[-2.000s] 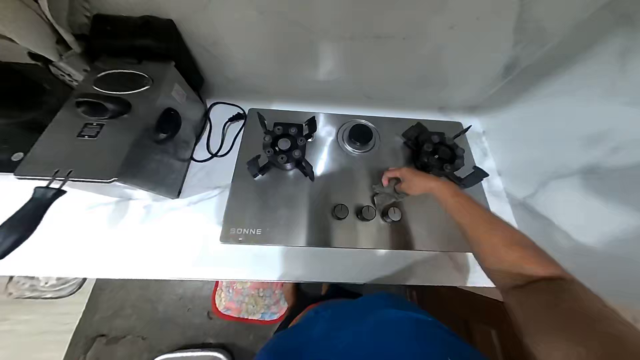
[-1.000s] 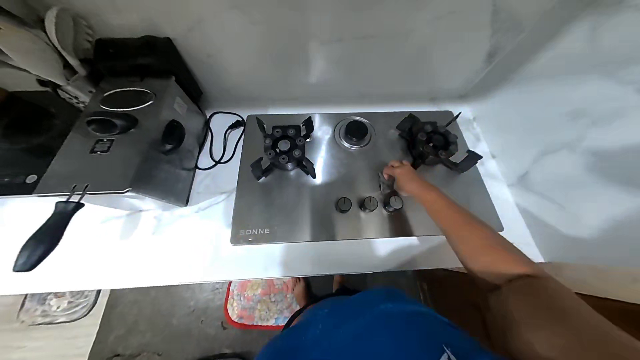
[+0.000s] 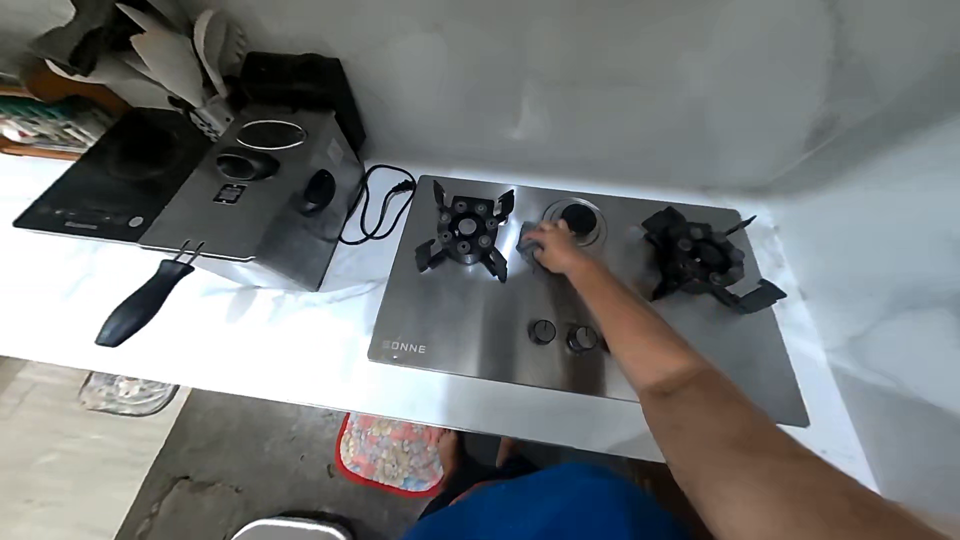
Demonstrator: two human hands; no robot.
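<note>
My right hand (image 3: 551,246) holds a grey cloth (image 3: 527,241) against the steel top of a gas cooktop (image 3: 450,322), between the left burner (image 3: 467,227) and the small middle burner (image 3: 579,219). The fingers are bent over the cloth. Black pan supports stand on the left burner and on the right burner (image 3: 701,259); the middle one has none. Two black control knobs (image 3: 542,331) show at the front, and my forearm covers the area to their right. My left hand is out of view.
Left of the cooktop lie a black power cord (image 3: 365,217) and a steel deep fryer (image 3: 277,202) with a black-handled basket (image 3: 142,304). Beyond it are a black induction hob (image 3: 112,176) and kitchen utensils (image 3: 169,64). A wall runs behind the counter (image 3: 300,337).
My right hand has moved left with the cloth, from near the right burner and the knobs to the steel between the left and middle burners.
</note>
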